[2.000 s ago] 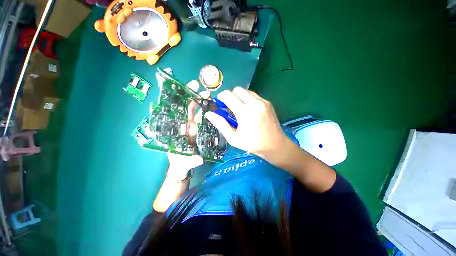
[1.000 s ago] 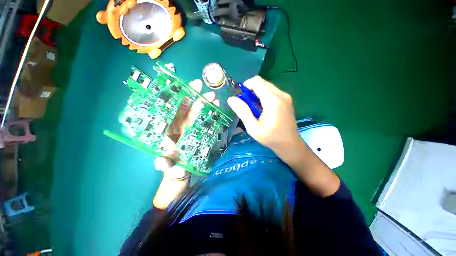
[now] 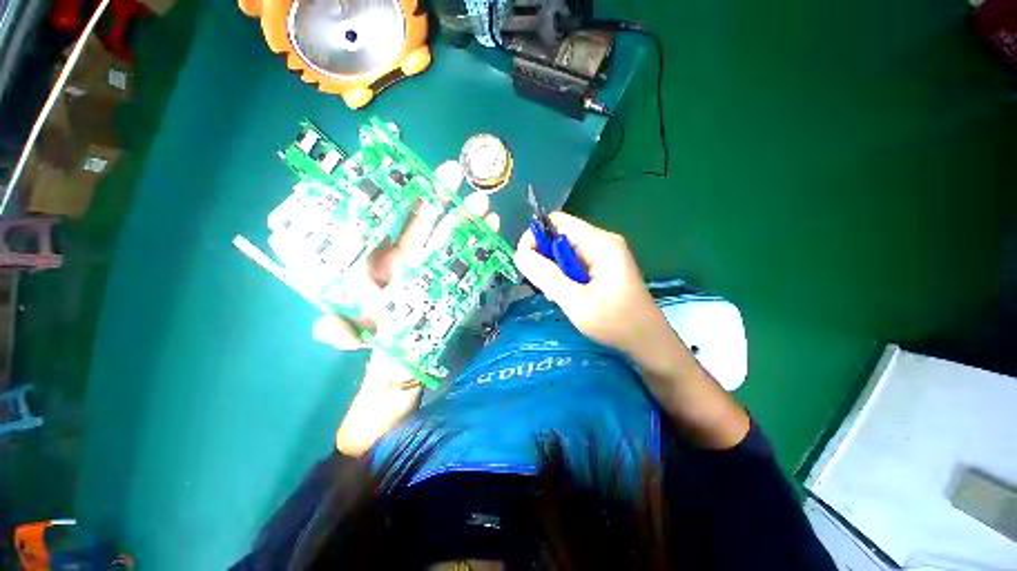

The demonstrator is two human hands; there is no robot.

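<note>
A green circuit board panel (image 3: 441, 292) with dark chips is held above the bench, its left part washed out by glare. A panel edge strip (image 3: 292, 281) juts out at its lower left. My left hand (image 3: 385, 351) holds the panel from below, with fingertips showing in its gap and at its upper edge. My right hand (image 3: 608, 279) holds blue-handled side cutters (image 3: 560, 245), tips pointing up and clear of the panel. A small single circuit board (image 3: 313, 153) shows at the panel's upper left; whether it touches the panel is unclear.
A round reel (image 3: 487, 162) stands just beyond the panel on the green bench (image 3: 190, 368). An orange cartoon fan (image 3: 355, 92) and a black box with a cable (image 3: 555, 84) are at the back. A white stool (image 3: 719, 344) is right; a white surface (image 3: 926, 457) is lower right.
The cutters have moved off the panel to the right. The panel has turned and tilted to show its face more flatly, with more glare. The view has shifted slightly.
</note>
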